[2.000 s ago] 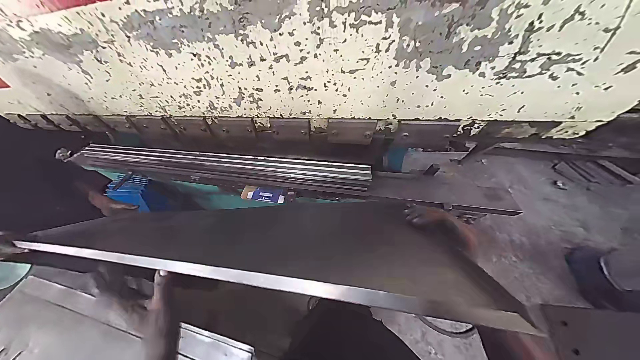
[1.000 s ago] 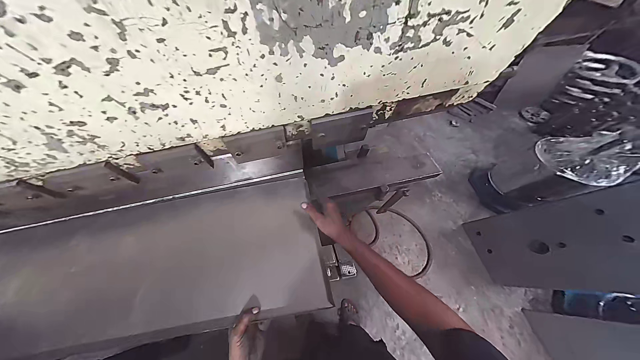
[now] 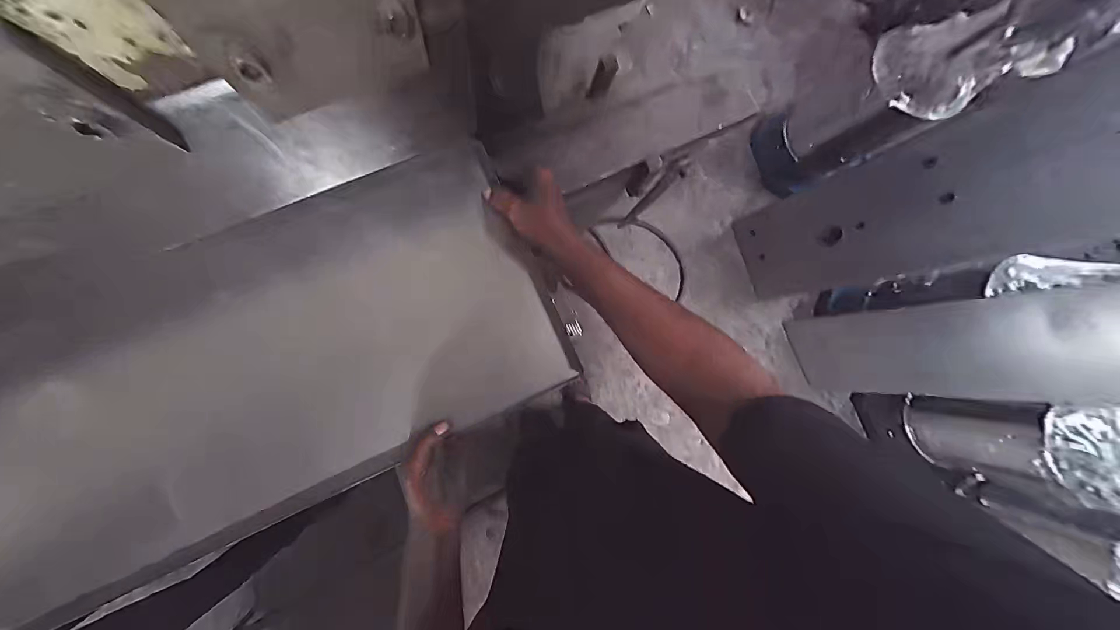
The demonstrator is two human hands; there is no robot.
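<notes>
A wide metal sheet (image 3: 289,341) fills the left and middle of the view. Its far edge lies against the pressing blade (image 3: 297,149) of a large machine; whether it is clamped there, I cannot tell. My left hand (image 3: 430,481) is at the near edge of the sheet, thumb on top and the other fingers hidden below it. At the far right corner, my right hand (image 3: 529,210) grips the sheet's right edge, its thumb raised.
Right of the sheet, a flat machine arm (image 3: 630,131) juts out above the concrete floor (image 3: 709,254), where a cable (image 3: 674,254) curves. Thick metal plates (image 3: 945,192) and cylinders with clear plastic wrap (image 3: 1089,446) stand at the right.
The sheet, held out in front of the machine two seconds ago, now lies with its far edge at the machine. The view has swung down and to the right.
</notes>
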